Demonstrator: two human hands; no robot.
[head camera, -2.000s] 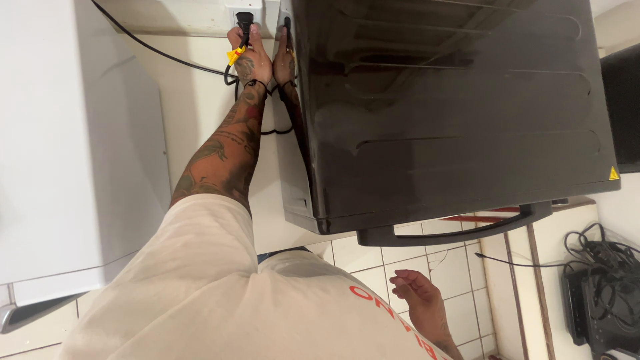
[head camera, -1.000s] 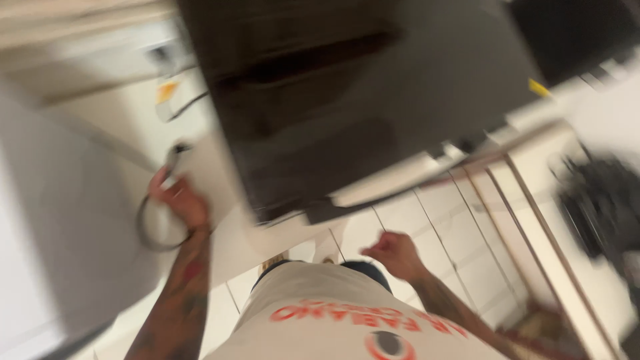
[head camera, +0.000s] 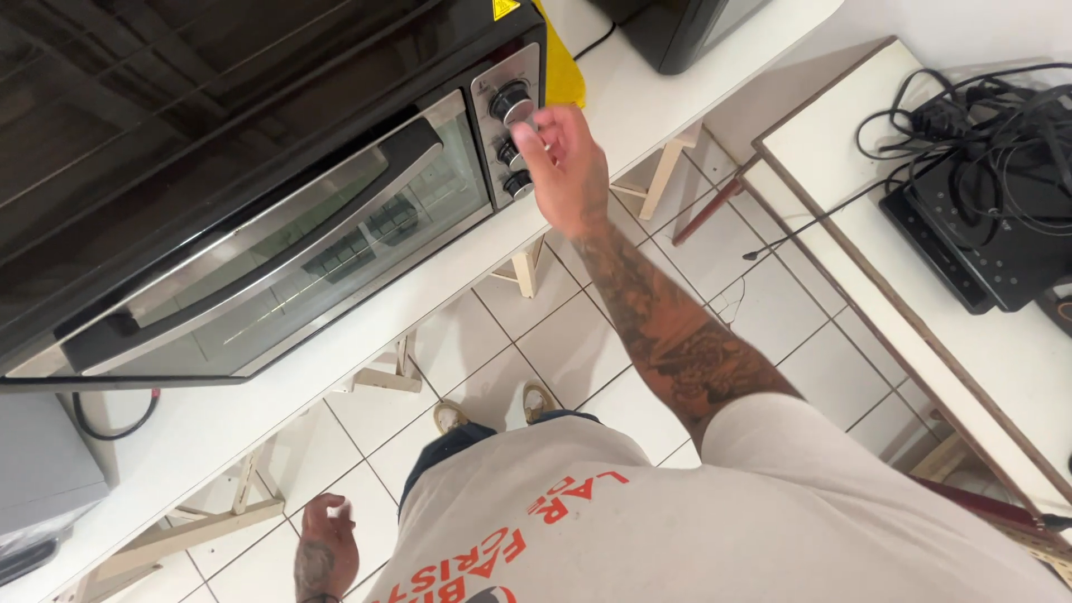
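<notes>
A black countertop oven (head camera: 251, 75) with a glass door and a long curved handle (head camera: 276, 251) fills the upper left of the head view. My right hand (head camera: 569, 163) is raised at the oven's control panel, fingers curled beside the top knob (head camera: 511, 102); whether the fingertips touch it cannot be told. Lower knobs (head camera: 517, 182) sit partly behind the hand. Down at the lower left, my left hand (head camera: 328, 536) hangs beside my body with loosely curled fingers and nothing visible in it. Through the oven glass, a rack shows.
The oven stands on a white counter (head camera: 435, 306) beside a yellow cloth (head camera: 563, 71) and another black appliance (head camera: 670, 33). At right, a white table (head camera: 904, 276) bears black flat devices (head camera: 980, 226) and tangled cables (head camera: 946, 117). A pale appliance (head camera: 42, 461) stands at left.
My left hand, earlier at a plug by the wall outlet, is down beside my body. My right hand has risen to the oven's knobs. The view has swung toward the oven's front.
</notes>
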